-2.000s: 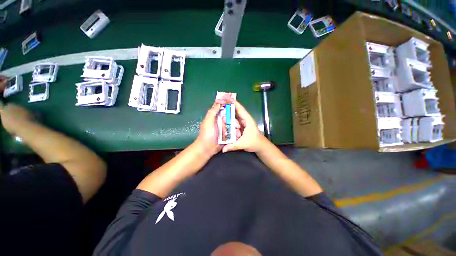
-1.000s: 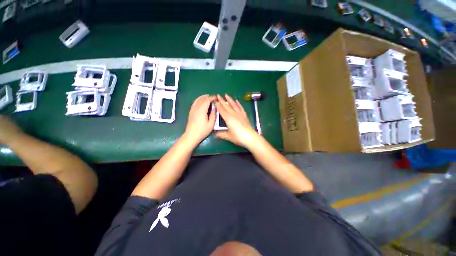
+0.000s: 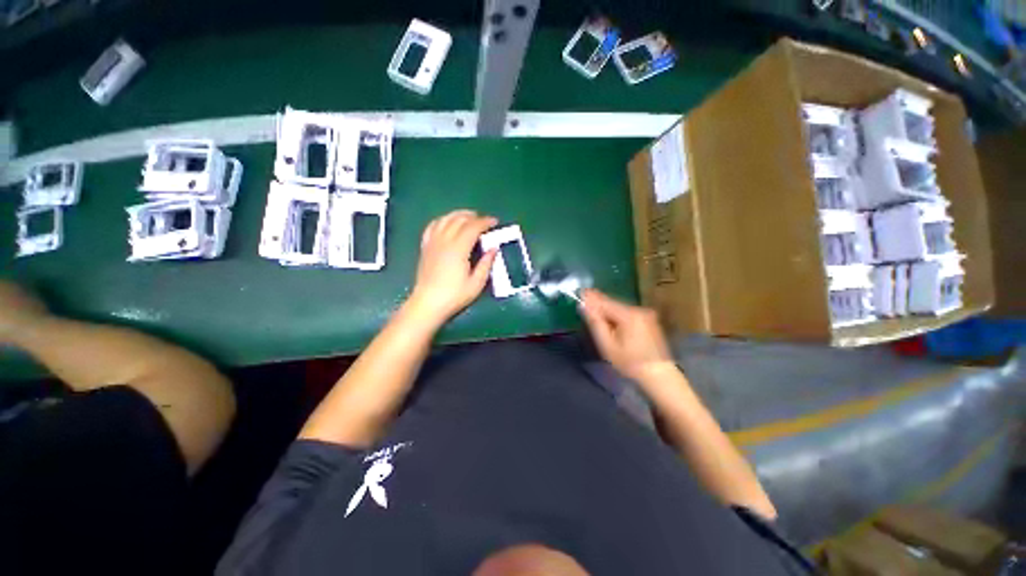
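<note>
A white front housing (image 3: pixel 503 282) lies on the green bench in front of me, tilted slightly, its window showing dark green. My left hand (image 3: pixel 452 264) is at its left side, thumb and fingertips on the edge, holding it on the bench. My right hand (image 3: pixel 626 332) grips the handle of the small mallet (image 3: pixel 563 282). The mallet head is blurred and sits at the housing's lower right side; I cannot tell if they touch.
Stacked housings (image 3: pixel 358 231) stand left of my hands, with smaller piles further left. A carton (image 3: pixel 731 203) packed with housings is on the right. A metal post (image 3: pixel 502 68) rises from the pale rail. Conveyor units (image 3: pixel 420 56) lie beyond it. Another person's arm (image 3: pixel 124 349) is at left.
My right hand has left the housing and taken up the mallet, which lay on the bench. The housing, earlier raised in both hands, is now on the bench under my left hand. The conveyor units have shifted left.
</note>
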